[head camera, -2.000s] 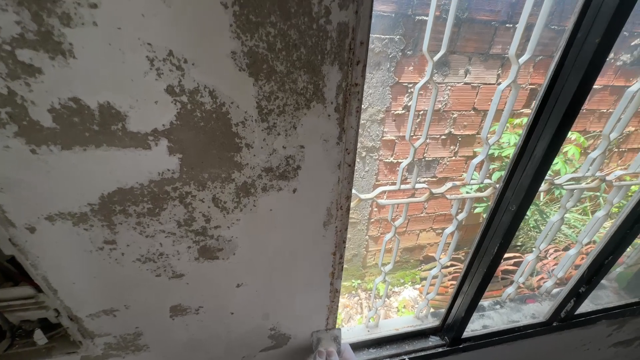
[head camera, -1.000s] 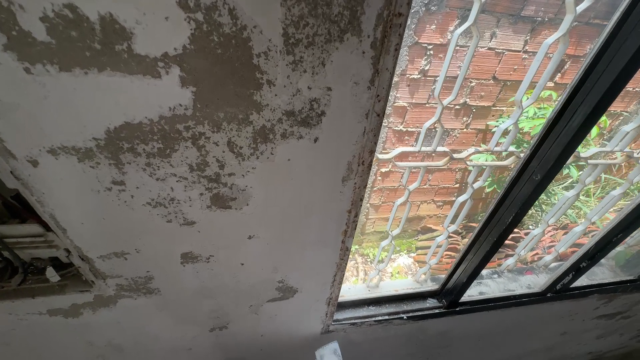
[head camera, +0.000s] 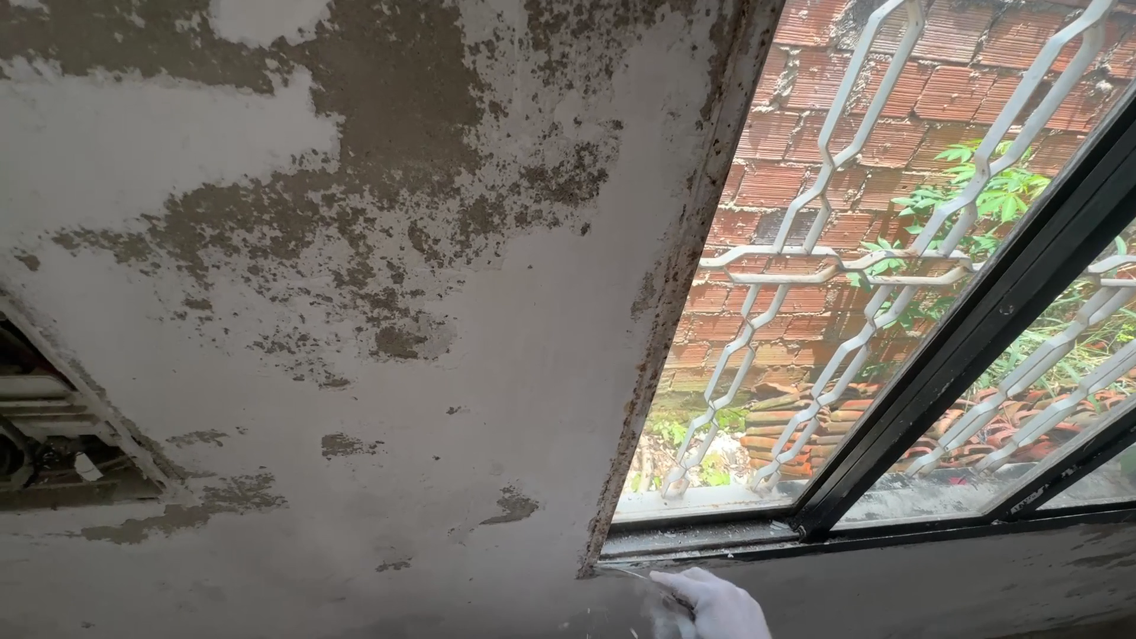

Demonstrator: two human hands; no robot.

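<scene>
My right hand [head camera: 714,603], whitened or in a pale glove, is at the bottom edge, just below the lower left corner of the window. It is closed on a thin scraper or putty knife [head camera: 632,573], whose blade points up and left to the wall under the frame's corner; its exact kind is unclear. Beside it the plastered wall [head camera: 550,355] shows white coating with bare grey-brown patches. Above the hand runs the black metal window frame [head camera: 710,539], with pale debris on its sill. My left hand is not in view.
White metal window bars [head camera: 843,266] stand before a red hollow-brick wall [head camera: 887,115]. Stacked clay roof tiles [head camera: 790,435] and green plants [head camera: 1003,191] are outside. A recessed opening [head camera: 62,435] with dark items is at the left. The window's left edge [head camera: 661,355] is rough.
My right hand with the tool now shows below the window corner; one second ago only a pale shape was seen at the bottom edge. The view has shifted.
</scene>
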